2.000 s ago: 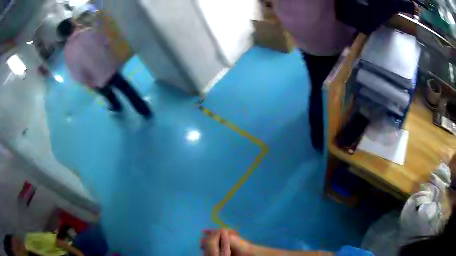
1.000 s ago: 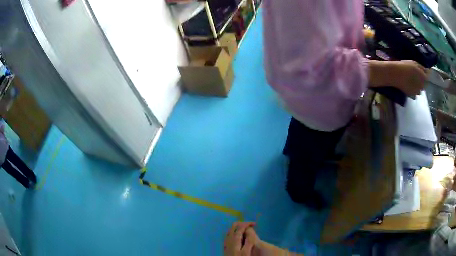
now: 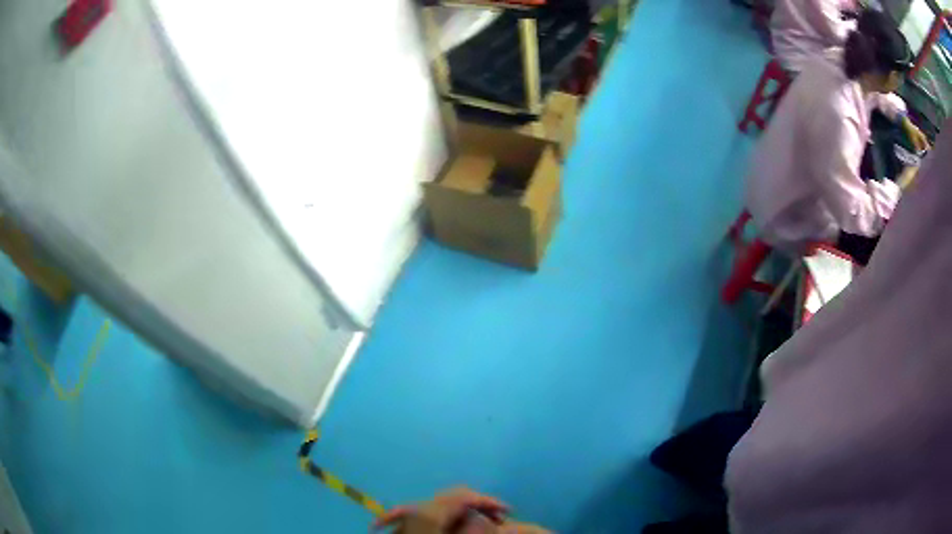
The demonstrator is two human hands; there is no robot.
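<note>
My two hands are together at the bottom edge of the head view, small, blurred and partly cut off. My left hand (image 3: pixel 428 516) and my right hand (image 3: pixel 472 507) overlap, and I cannot tell clearly where one ends and the other begins. No object shows between or in them. The inner fingers and palms are hidden. The hands are over the blue floor, near the yellow and black floor tape (image 3: pixel 339 486).
A standing person in pink (image 3: pixel 856 386) is close on the right. Seated workers in pink (image 3: pixel 809 146) are beyond, on red stools (image 3: pixel 746 273). An open carton (image 3: pixel 485 224) stands beside the white wall (image 3: pixel 313 125), before a rack with black trays (image 3: pixel 512 63).
The view has moved forward along the aisle. The standing person is nearer at the right edge, the desk has left view, and seated workers now show. My hands stay together at the bottom.
</note>
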